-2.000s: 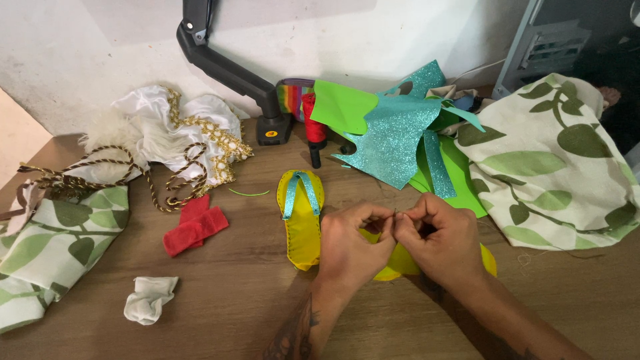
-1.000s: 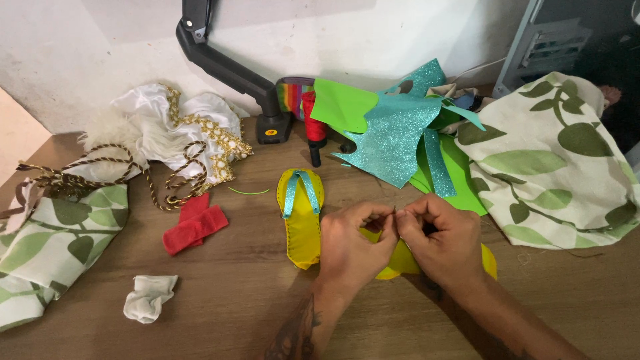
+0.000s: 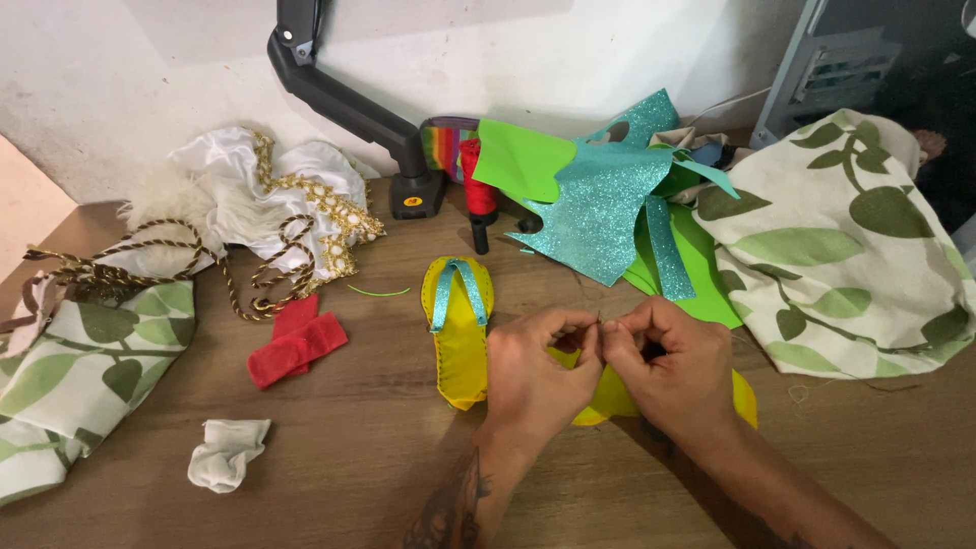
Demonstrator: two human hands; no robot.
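My left hand [image 3: 543,366] and my right hand [image 3: 675,362] meet at their fingertips, each with thumb and forefinger pinched together. A tiny thin thing, perhaps a needle or thread, shows between them; it is too small to tell. Beneath both hands lies a yellow sole-shaped piece [image 3: 606,400], partly hidden by them. Just left of my left hand is a yellow miniature flip-flop [image 3: 461,358] with dark stitching round its edge and a glittery turquoise V-shaped strap [image 3: 442,297].
Behind my hands lie glittery turquoise foam sheets [image 3: 602,213], green foam sheets [image 3: 526,156] and a red thread spool [image 3: 479,191]. Leaf-print fabric [image 3: 839,252] is at right. At left are red cloth pieces [image 3: 297,343], a crumpled white cloth [image 3: 225,454], twisted cord [image 3: 229,286] and white satin [image 3: 229,164]. A black monitor arm [image 3: 351,107] stands behind.
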